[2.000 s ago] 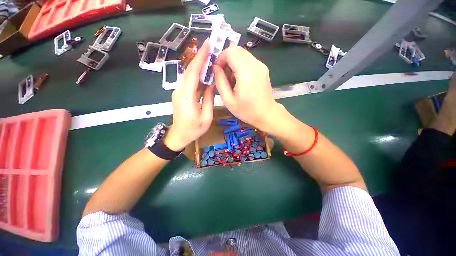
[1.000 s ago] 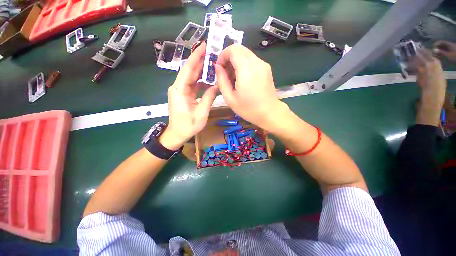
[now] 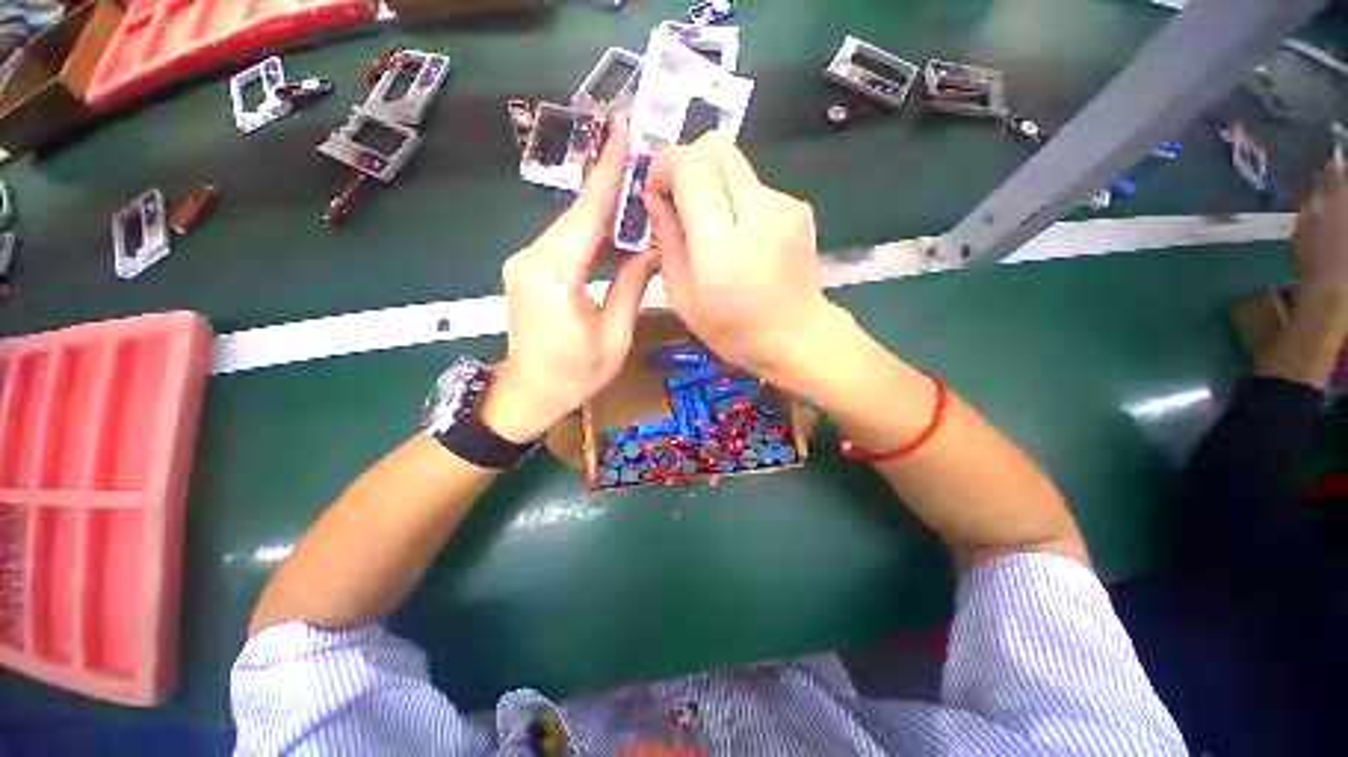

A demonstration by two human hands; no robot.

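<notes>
A white plastic housing (image 3: 674, 96) is held upright over the far belt, above the pale rail. My left hand (image 3: 562, 303) holds its left side and lower end. My right hand (image 3: 735, 244) has its fingertips at the housing's lower compartments, where dark and bluish parts show. What the right fingertips pinch is hidden. An open carton (image 3: 628, 388) below my hands holds blue cylindrical cells (image 3: 690, 404) with red lead wires, some lying flat, others upright with grey-green ends showing.
Units lie on the green belt (image 3: 473, 222), including a housing (image 3: 142, 234) at left. A pink-red tray (image 3: 104, 503) is at left, another (image 3: 222, 33) at upper left. A grey bracket (image 3: 1094, 141) slants across the right. Another person's hand (image 3: 1320, 244) is at the right edge.
The units on the belt have moved right. The held housing has shifted and turned slightly, still between my hands. The other person's hand reached over the belt, then moved towards the right edge.
</notes>
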